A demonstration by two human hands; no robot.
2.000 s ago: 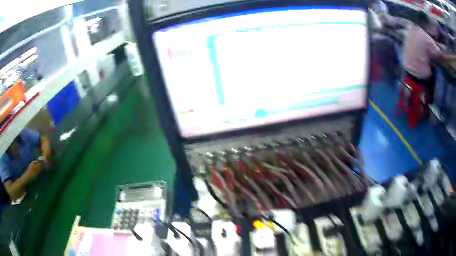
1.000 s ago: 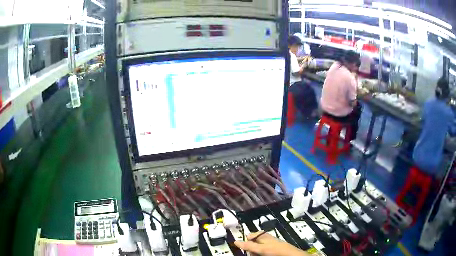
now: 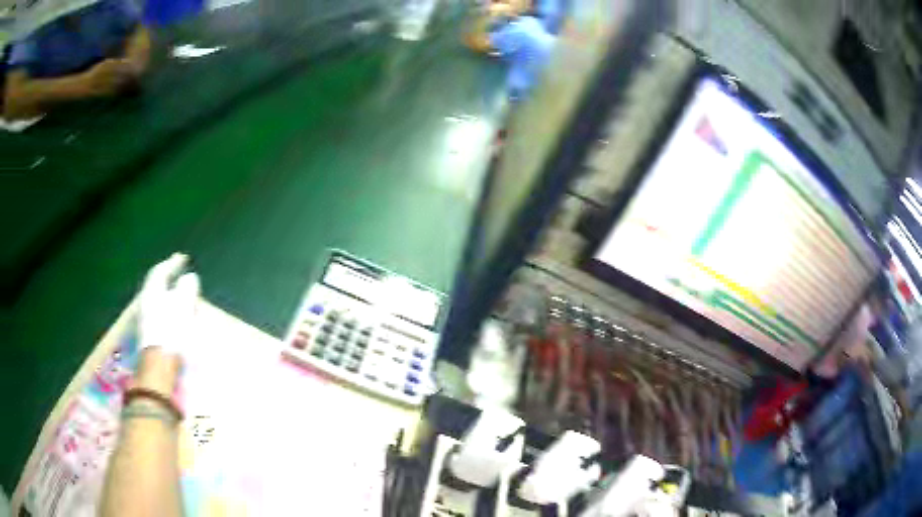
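Observation:
My left hand (image 3: 168, 308), in a white glove with bracelets at the wrist, reaches over the far left edge of the printed sheet (image 3: 273, 424). A small dark spot shows at its fingertips; blur hides whether it holds anything. My right hand is out of the picture. Several white power adapters (image 3: 487, 444) stand in the socket strips (image 3: 441, 475) at the bottom centre. A silver-white calculator (image 3: 366, 328) lies beyond the sheet.
The green conveyor belt (image 3: 273, 172) runs behind the sheet. The bright monitor (image 3: 743, 227) stands tilted in view at the right, above reddish cables (image 3: 627, 384). A person's arms (image 3: 81, 86) show at the top left, and another person in blue (image 3: 521, 45) at the top centre.
The view has turned left and down and rolled, so the monitor now lies at the right. My left gloved hand has come into view. My right hand, seen one second ago among the adapters, has left it.

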